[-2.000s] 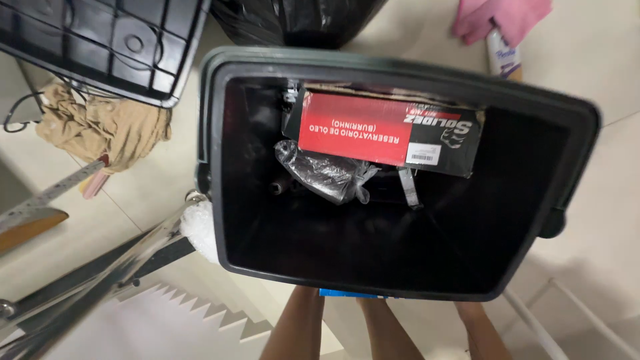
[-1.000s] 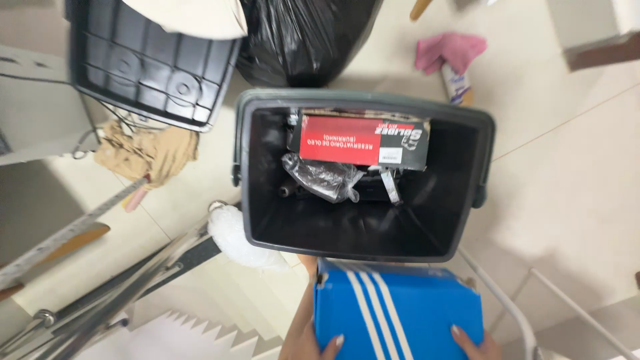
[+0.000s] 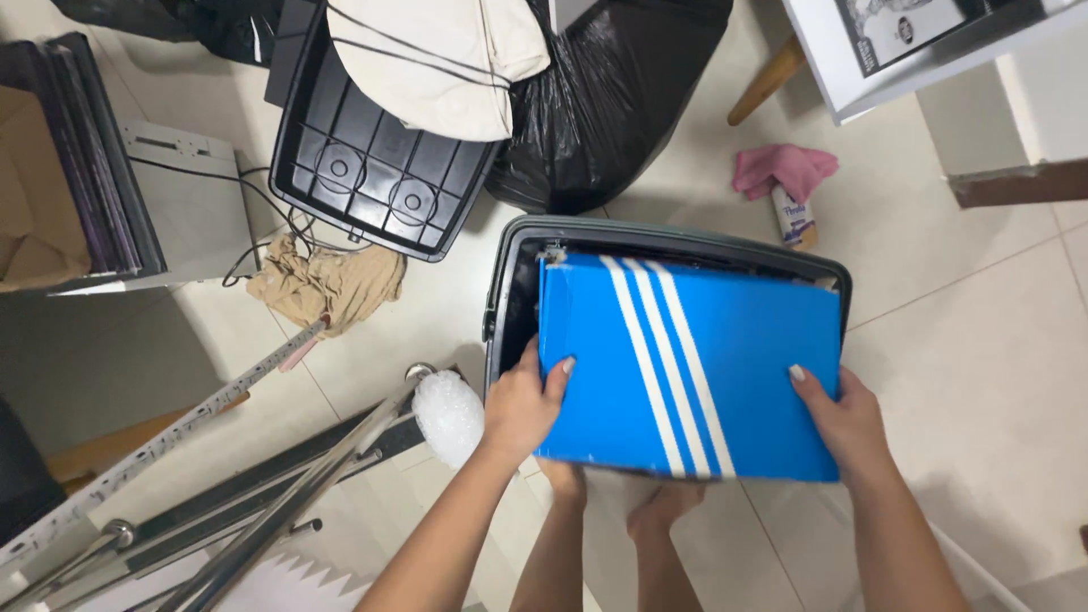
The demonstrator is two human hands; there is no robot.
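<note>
A blue cardboard shoebox (image 3: 748,365) with three white stripes lies over the mouth of a black plastic bin (image 3: 680,228). Its far part sits within the bin's rim. My left hand (image 3: 523,408) grips the box's left side, thumb on top. On the right side my right hand (image 3: 841,416) holds it the same way. The box hides most of the bin's inside; a dark gap shows along its left edge.
Beyond the bin stand a black garbage bag (image 3: 586,102) and a black plastic lid (image 3: 374,178) under cream fabric (image 3: 442,59). A pink cloth (image 3: 786,170) touches a small package (image 3: 795,221). Metal railing (image 3: 297,501) and bubble wrap (image 3: 450,416) are at the left.
The blue box has moved from the near side of the bin to over its opening, both hands on it. It now covers the red and black box seen inside earlier.
</note>
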